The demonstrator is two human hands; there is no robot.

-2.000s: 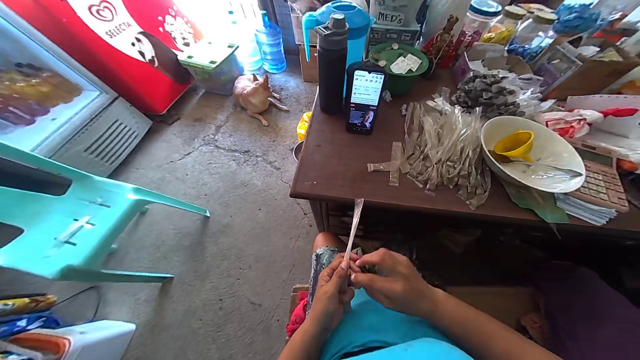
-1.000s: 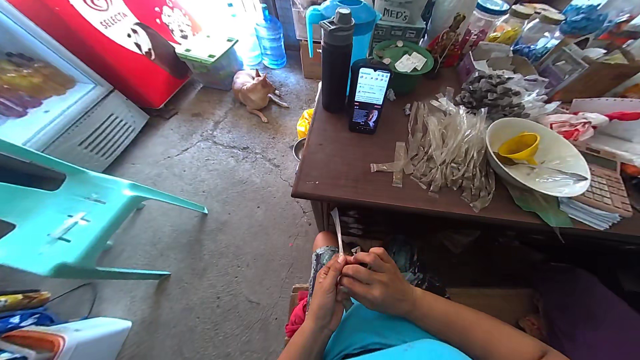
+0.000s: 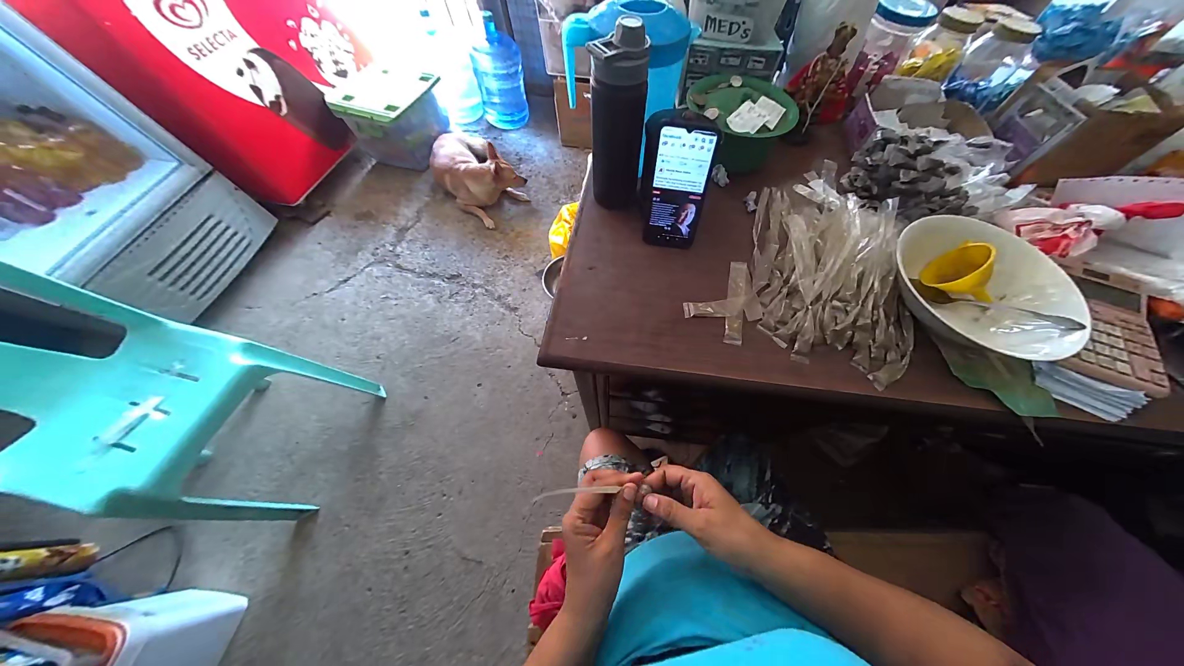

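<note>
Above my lap, my left hand pinches a narrow clear plastic strip, whose free end points left. My right hand meets it at the strip's other end, thumb and forefinger closed on that end; the fingers partly hide it. On the brown wooden table ahead lies a heap of filled narrow plastic packets, with a few packets crossed at its left side. To their right a white bowl holds a yellow plastic funnel and a metal spoon.
A lit smartphone leans by a black bottle. Behind are a green basin, more dark packets and lidded jars. A calculator lies right. A turquoise plastic chair and a dog are on the left.
The plastic strip pointed up toward the table edge in the earlier frames and now points left. Both hands remain together over the lap, with the left hand turned.
</note>
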